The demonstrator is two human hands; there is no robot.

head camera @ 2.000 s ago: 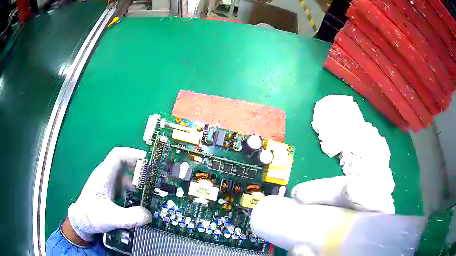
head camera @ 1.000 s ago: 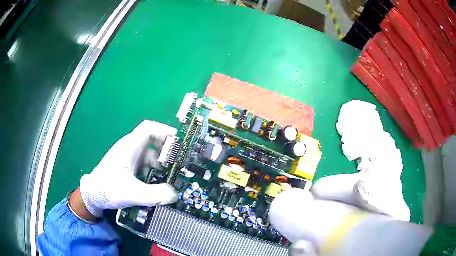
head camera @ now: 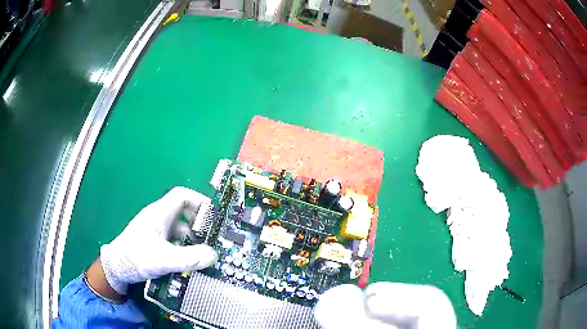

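Note:
A green circuit board, crowded with parts, lies partly over a flat red foam pad. Its silver ridged heat sink runs along the near edge. Yellow blocks stand at its far right corner. My left hand, in a white glove, grips the board's left edge, with the thumb over the top and the fingers around the side by a connector. My right hand, white-gloved and blurred, is at the near right corner by the heat sink's end. The bottom edge cuts it off, and its grip is unclear.
A crumpled white cloth lies on the green bench at the right, with a thin dark rod beside its near end. Stacked red foam pads stand at the far right. A metal rail borders the dark conveyor at the left.
My right hand has moved down and away from the cloth; the pale, yellow-banded length behind it has left view. More of the red pad shows beyond and right of the board. My left hand keeps its grip.

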